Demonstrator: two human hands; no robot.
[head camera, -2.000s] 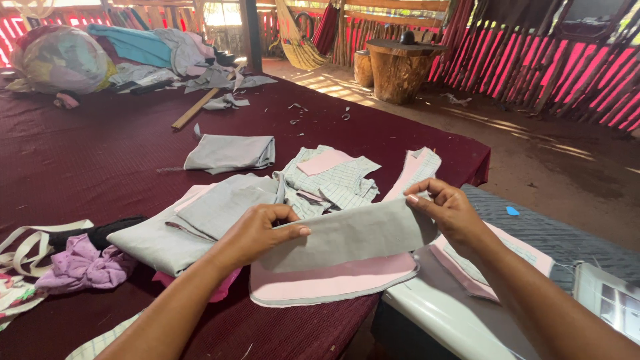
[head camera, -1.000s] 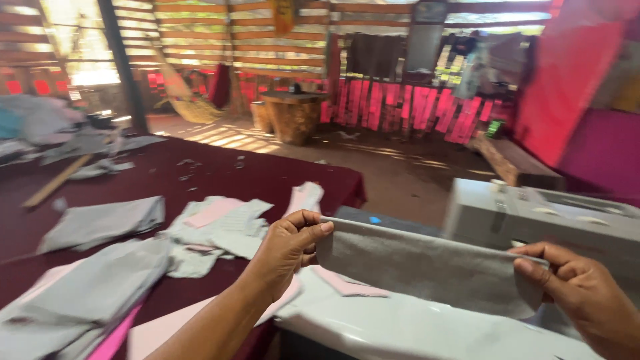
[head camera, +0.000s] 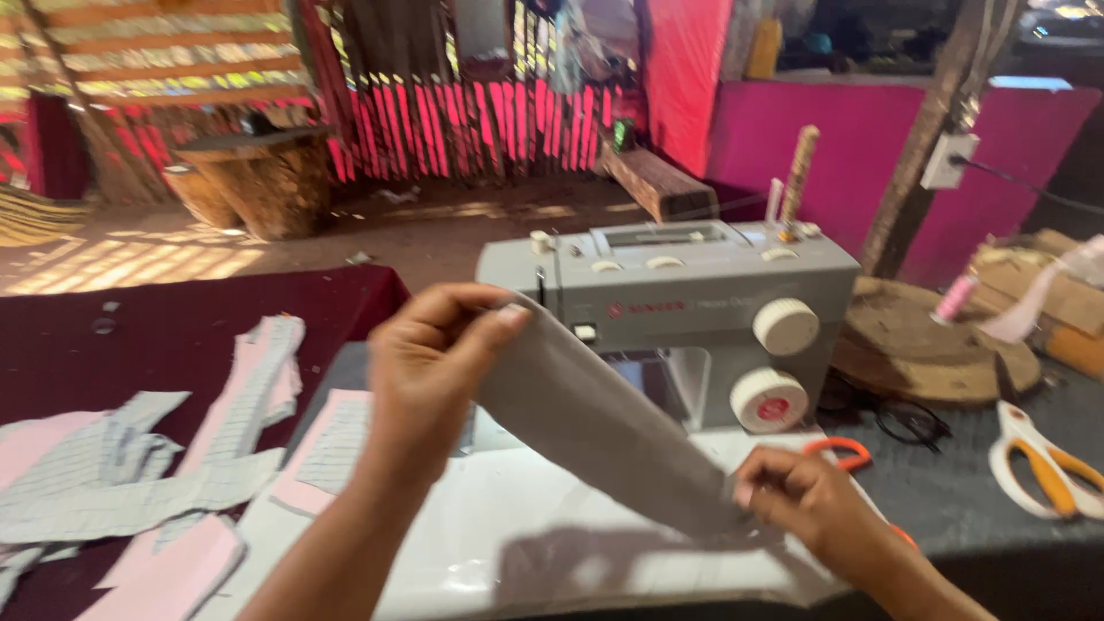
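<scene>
A folded strip of gray fabric (head camera: 604, 423) is stretched between my two hands, slanting down to the right. My left hand (head camera: 440, 362) pinches its upper end, in front of the left end of a gray Singer sewing machine (head camera: 673, 293). The lower end is between the fingers of my right hand (head camera: 802, 500), above the white extension table (head camera: 483, 535). Orange-handled scissors (head camera: 841, 448) lie partly hidden behind my right hand. Pink and gray cut fabric pieces (head camera: 328, 448) lie left of my left hand.
White-and-orange scissors (head camera: 1048, 466), black-framed glasses (head camera: 914, 423) and a round wooden slab (head camera: 931, 345) are at the right. A pink thread spool (head camera: 956, 300) stands on the slab. More cut pieces lie on the maroon cloth (head camera: 336, 302) at the left. A wooden post (head camera: 923, 155) rises behind.
The view has swung far to the right, bringing the sewing machine fully into sight. The gray strip, held roughly level before, now slants, with my right hand lower than my left.
</scene>
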